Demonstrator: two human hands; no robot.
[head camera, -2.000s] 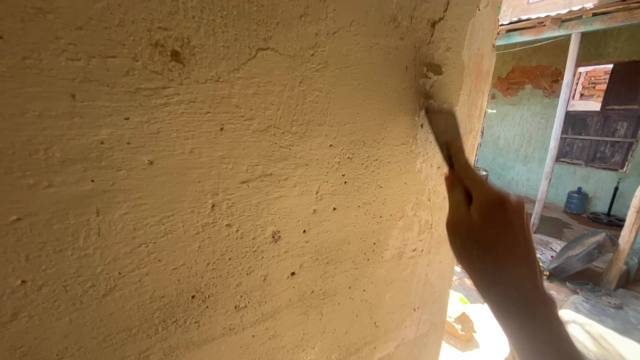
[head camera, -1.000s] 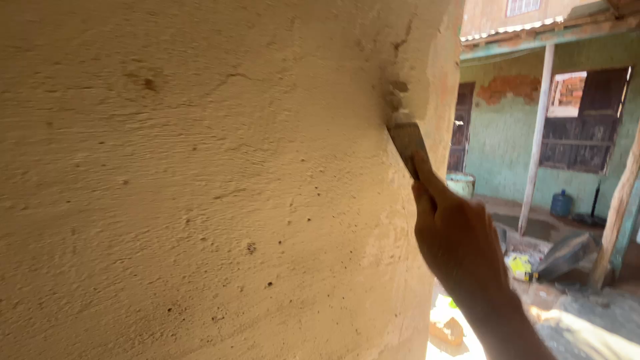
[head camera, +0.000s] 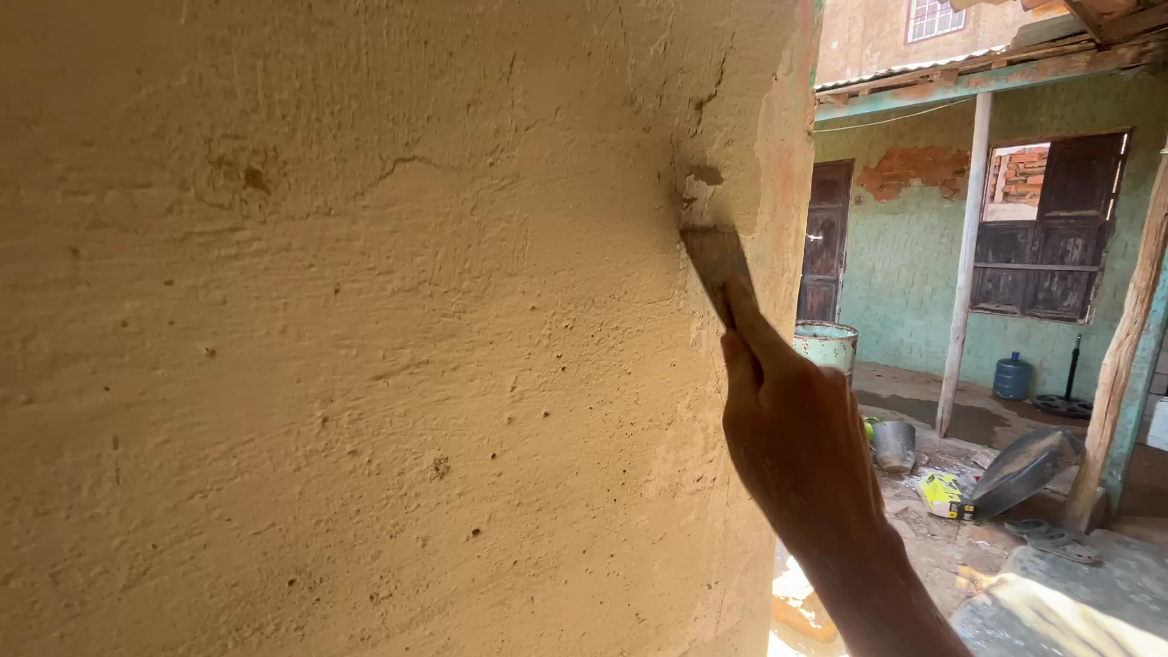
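My right hand (head camera: 798, 415) grips a putty knife (head camera: 717, 265) with a flat, worn blade, its index finger laid along the blade. The handle is hidden in the fist. The blade's wide edge meets the yellow plastered wall (head camera: 411, 347) close to its right-hand corner. Just above the edge is a patch of chipped plaster (head camera: 703, 187), with a dark crack (head camera: 710, 91) higher up. Small pits and bumps mark the rest of the wall. My left hand is out of view.
Beyond the corner lies a yard with a rusty metal drum (head camera: 826, 345), a bucket (head camera: 894, 447), a black basin (head camera: 1027, 470), a yellow bag (head camera: 944, 495), a blue water jug (head camera: 1012, 377) and sandals (head camera: 1054, 538). Posts (head camera: 965, 265) hold up a roof.
The view has shifted to the right, showing more of the yard. My right hand keeps hold of the putty knife, whose blade now shows broader and a little below the chipped patch.
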